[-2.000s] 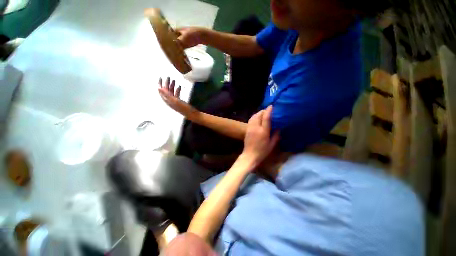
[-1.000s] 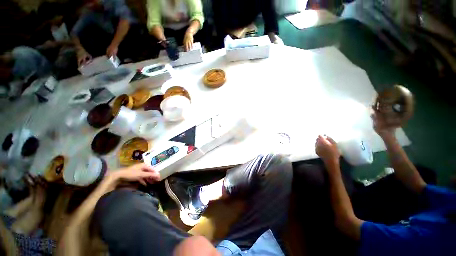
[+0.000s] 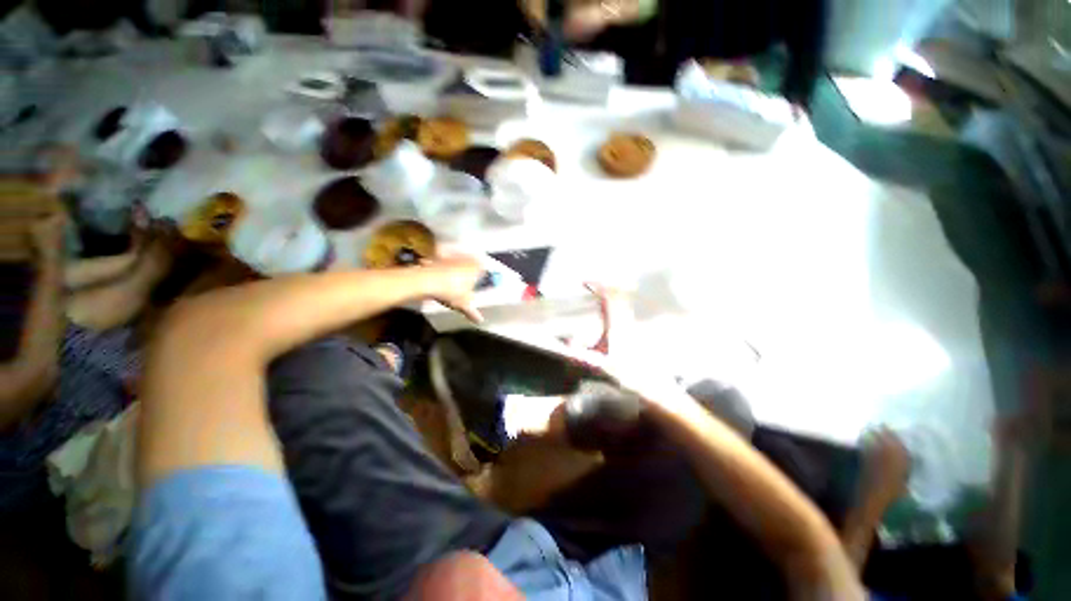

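A long white dash-cam carton (image 3: 493,315) with a dark triangle and a red patch lies along the table's near edge. My left hand (image 3: 452,285) is shut on its left end, covering part of the printed picture. My right forearm comes in from the lower right. My right hand (image 3: 601,323) is at the carton's right part, badly blurred and washed out, so its grip cannot be told.
Round yellow-brown pieces (image 3: 399,244), dark brown rounds (image 3: 345,202) and white tubs (image 3: 520,188) lie beyond the carton. A lone yellow-brown disc (image 3: 626,154) is farther back. Another person's hand (image 3: 887,458) is at the right edge. White open cartons (image 3: 734,108) stand across the table.
The view has swung from the right neighbour to the table, then shifted left. My right arm has come in to the carton. My left hand is still at its left end.
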